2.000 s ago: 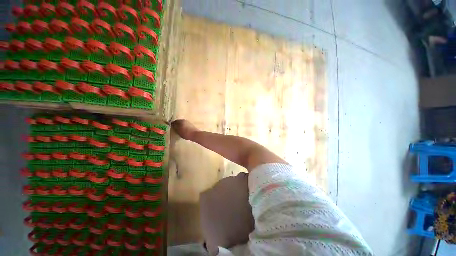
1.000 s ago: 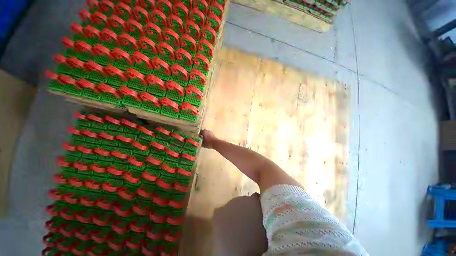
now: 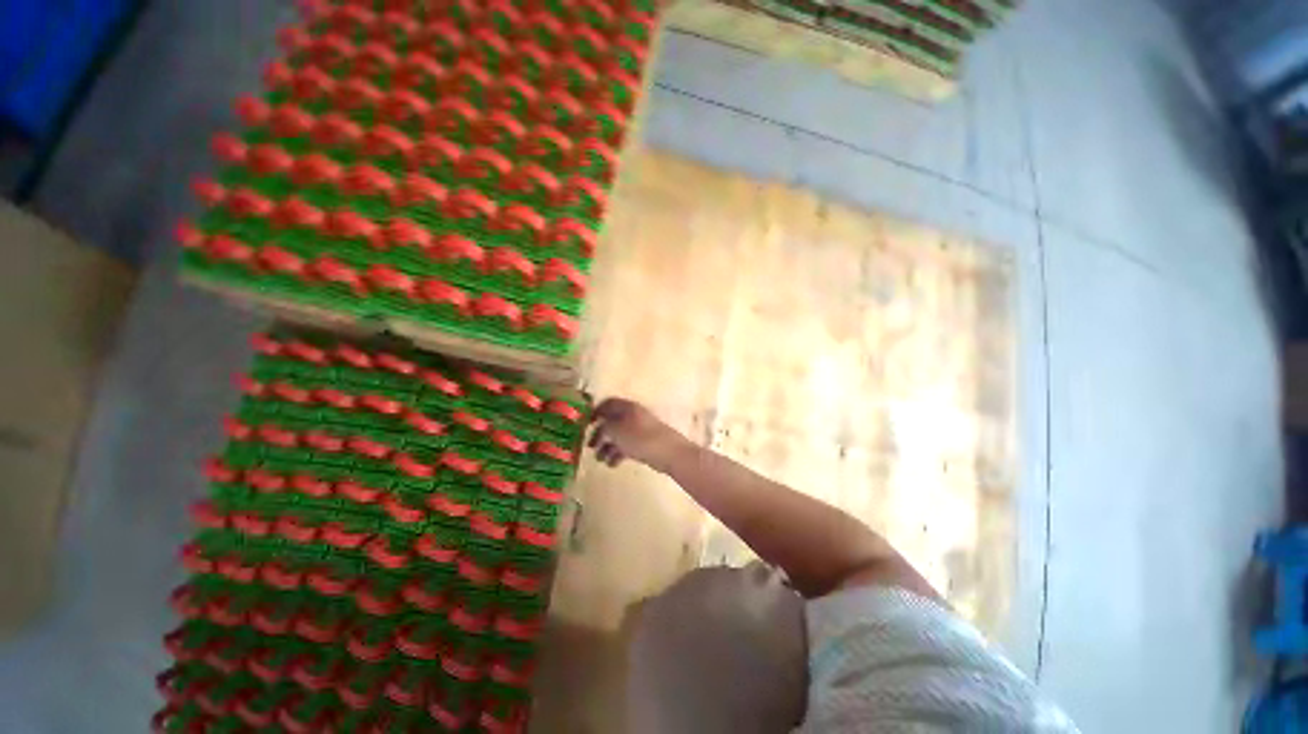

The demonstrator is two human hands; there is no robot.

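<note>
A stack of loaded layers (image 3: 416,158) covered in rows of red-and-green parts stands at the upper left, its tan board edges showing. A second, lower layer of red-and-green parts (image 3: 380,531) lies below it in the picture, close against it. Both sit at the left side of a pale plywood pallet top (image 3: 818,330). My right hand (image 3: 626,433) is just right of the corner where the two stacks meet. Its fingers are slightly bent and apart, and it holds nothing that I can see. My left hand is not in view.
Another pallet with stacked layers (image 3: 861,43) is at the top edge. Blue stools (image 3: 1284,602) are at the far right. A tan board (image 3: 50,416) and a blue object (image 3: 58,65) are at the left. A rounded grey-brown shape (image 3: 724,660) is beside my sleeve.
The view has shifted, showing more floor at the left. My right hand has come off the stack's corner edge, and its fingers have opened.
</note>
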